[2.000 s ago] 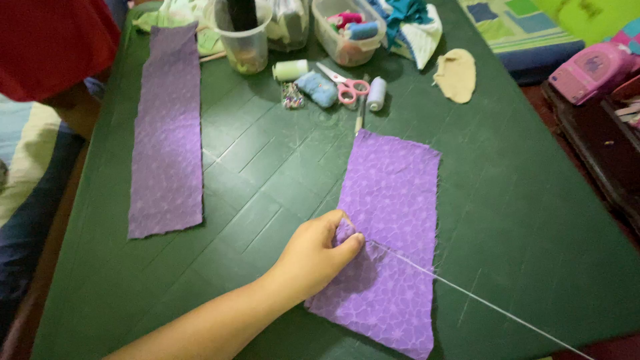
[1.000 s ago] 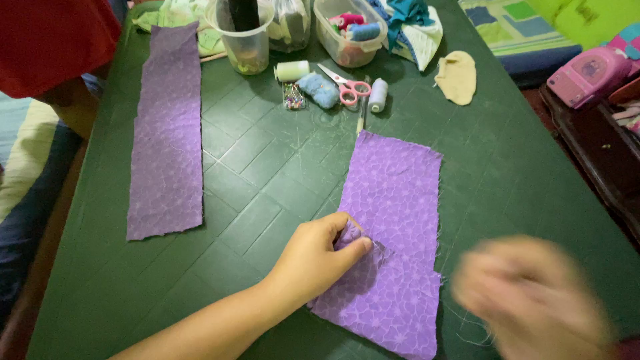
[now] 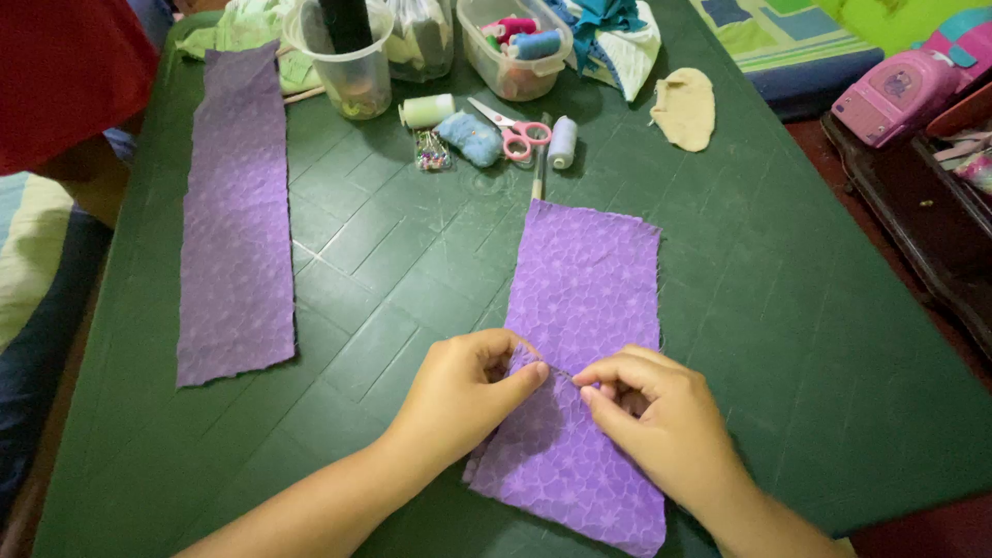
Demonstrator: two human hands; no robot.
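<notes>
A purple patterned cloth (image 3: 589,271) lies on the green table in front of me. My left hand (image 3: 480,387) pinches a gathered fold at the cloth's left side between thumb and fingers. Close on its right, my right hand (image 3: 651,411) has thumb and forefinger together at the fold, at a thin dark item that looks like a sewing needle (image 3: 559,372). The thread is too fine to make out now. A second, longer purple cloth strip (image 3: 236,217) lies flat at the left.
Beyond the cloth are pink-handled scissors (image 3: 515,132), a pale thread spool (image 3: 563,142), a green spool (image 3: 428,111), colored-head pins (image 3: 432,151) and a blue pincushion (image 3: 470,138). Behind stand a plastic cup (image 3: 349,77) and a tub of spools (image 3: 515,70). A person's red garment (image 3: 70,77) shows at left.
A white thread stretched from the fold toward the lower right two seconds ago. My right hand, blurred at the right one second ago, has moved left to the fold. My left hand keeps its pinch.
</notes>
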